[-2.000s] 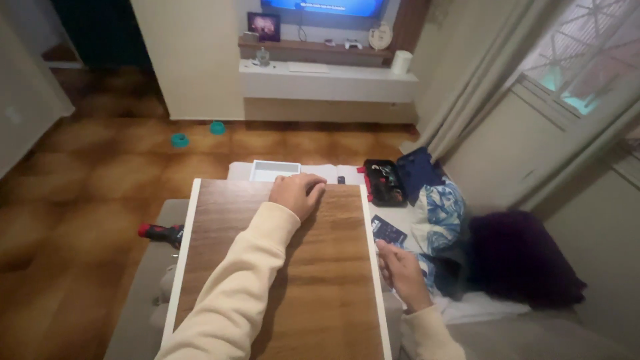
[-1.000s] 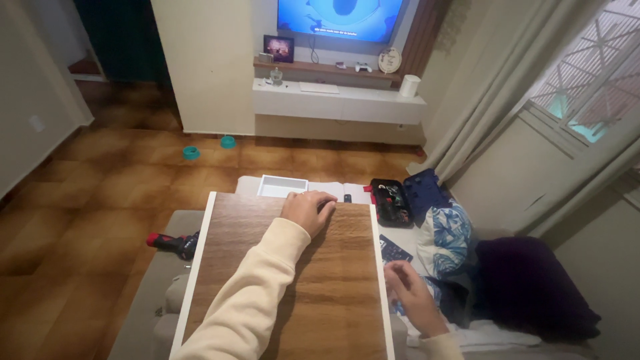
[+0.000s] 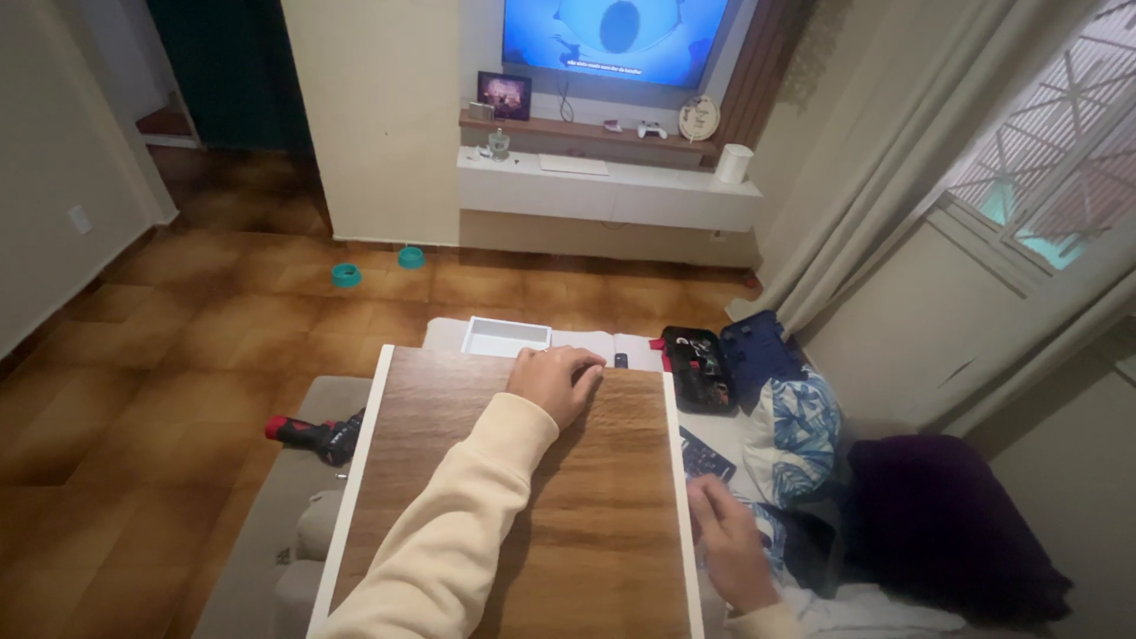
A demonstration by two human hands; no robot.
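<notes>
A wood-grain panel (image 3: pixel 603 515) with white side edges spans the lower middle of the head view. My left hand (image 3: pixel 556 383) rests at its far edge, fingers bent over that edge; the fingertips are partly hidden. Beside the panel's right white edge is my right hand (image 3: pixel 729 539), its fingers curled together near that edge. Whether it pinches something small I cannot tell. A red and black cordless drill (image 3: pixel 315 437) lies to the left of the panel. Beyond the far edge sits a white tray (image 3: pixel 508 335).
An open tool case (image 3: pixel 699 368) lies on the right, near a patterned cushion (image 3: pixel 801 435) and a dark purple cushion (image 3: pixel 950 524). A dark printed sheet (image 3: pixel 706 454) is by my right hand. Two teal bowls (image 3: pixel 346 274) stand on the floor. A white wall shelf (image 3: pixel 612 191) hangs ahead.
The view has tilted up, showing more of the television. My left hand stays at the panel's far edge. My right hand remains beside the right edge, its fingers slightly changed in pose.
</notes>
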